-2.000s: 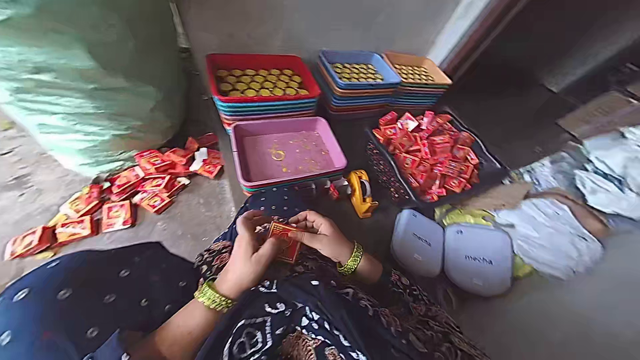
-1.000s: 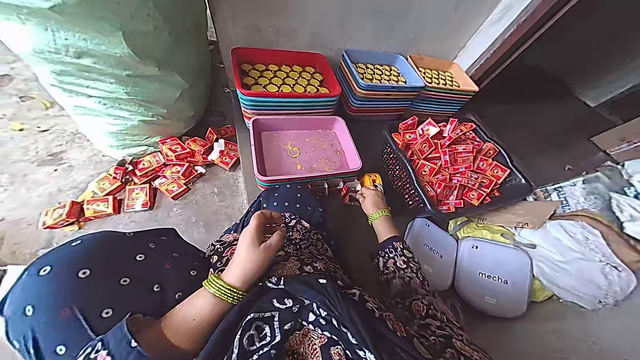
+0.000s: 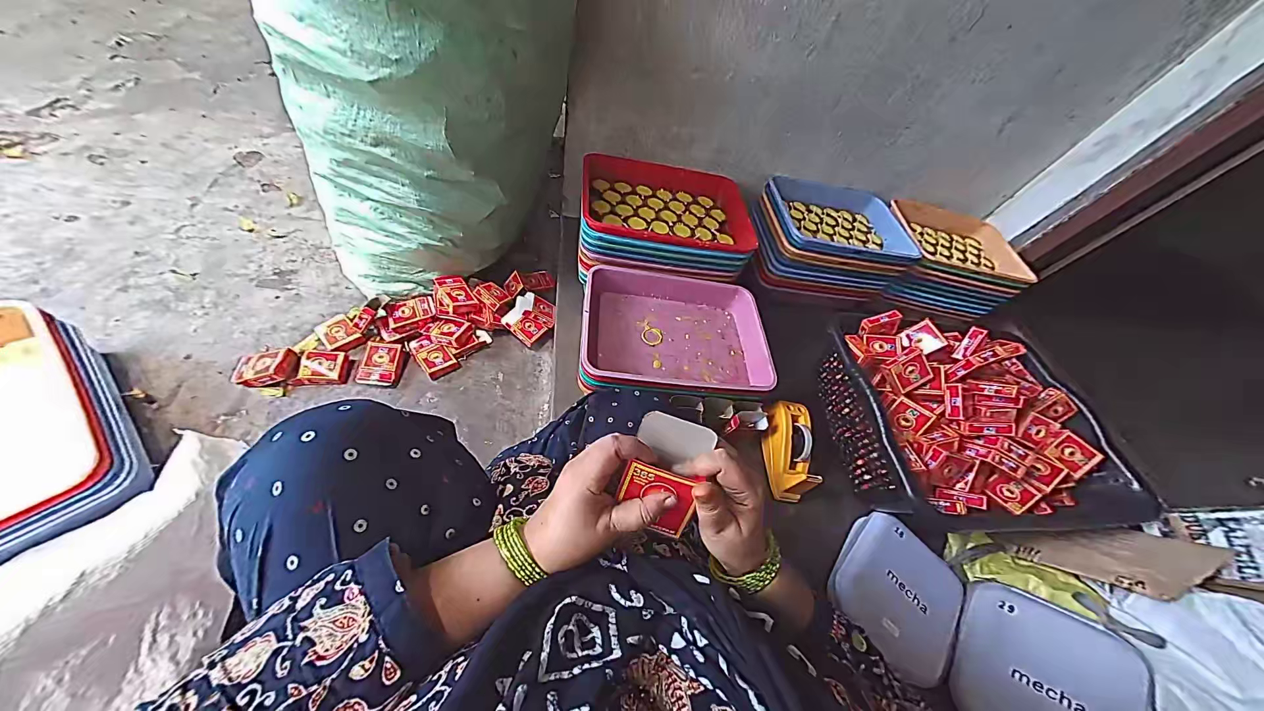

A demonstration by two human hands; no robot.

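Above my lap, my left hand (image 3: 592,499) grips a small red cardboard box (image 3: 660,497) with its pale flap raised. At the box's right side and flap are the fingers of my right hand (image 3: 729,504); they touch it. Just beyond my hands lies a purple tray (image 3: 675,331) on a stack, with a yellow ring and crumbs in it. A yellow tape dispenser (image 3: 788,452) stands to the right of my hands, beside a few small open boxes (image 3: 748,422). Many red boxes (image 3: 987,415) fill a black plastic crate (image 3: 1116,504) at the right.
Stacked red (image 3: 671,170), blue (image 3: 849,188) and orange trays (image 3: 963,222) hold yellow round pieces by the wall. Red boxes (image 3: 380,363) lie on the floor by a green sack (image 3: 425,148). Two grey lids (image 3: 897,597) lie at lower right, more trays (image 3: 74,434) at left.
My right hand has come back from beside the tape dispenser to my left hand. A red box with its flap up is now between them. The view has shifted.
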